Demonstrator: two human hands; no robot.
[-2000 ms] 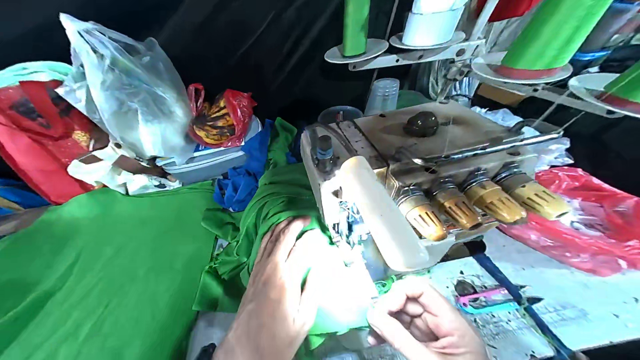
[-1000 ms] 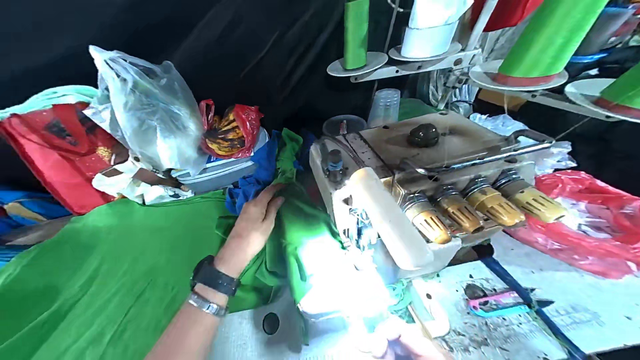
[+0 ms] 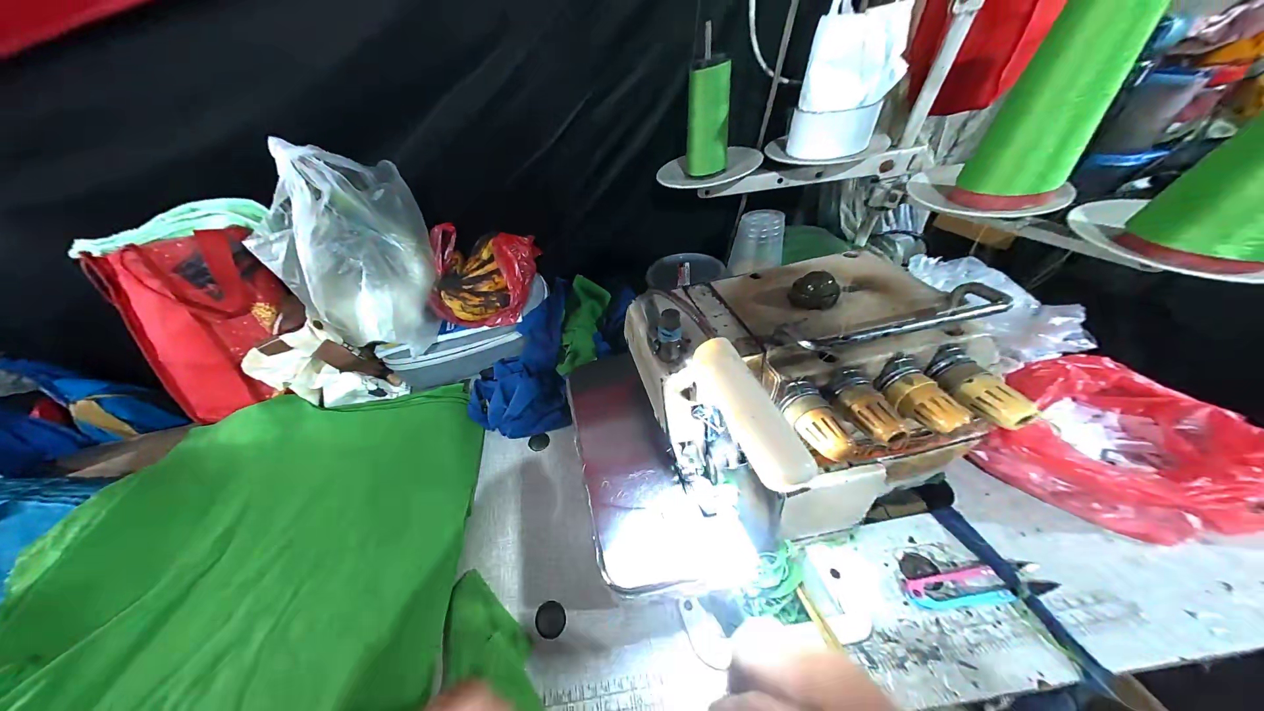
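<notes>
An overlock sewing machine [image 3: 820, 365] stands on the worktable, its lamp glaring on the metal plate beside the needle area. My right hand [image 3: 800, 671] is at the bottom edge, blurred and overexposed, just in front of the plate; whether it holds anything is unclear. Only blurred fingertips of my left hand [image 3: 469, 696] show at the bottom, by a small piece of green fabric [image 3: 484, 637]. A large green cloth [image 3: 286, 533] lies spread at the left. Green thread ends [image 3: 775, 583] cluster at the machine's front corner.
Pink and blue thread snips [image 3: 958, 585] lie right of the machine, near a red plastic bag [image 3: 1136, 444]. Green thread cones [image 3: 1066, 89] stand above on a rack. A red bag [image 3: 188, 316], clear plastic bag [image 3: 355, 247] and blue cloth [image 3: 523, 390] sit behind the green cloth.
The green fabric that lay on the machine's plate is gone from it, leaving the plate bare. My left hand has moved from beside the machine down to the bottom edge.
</notes>
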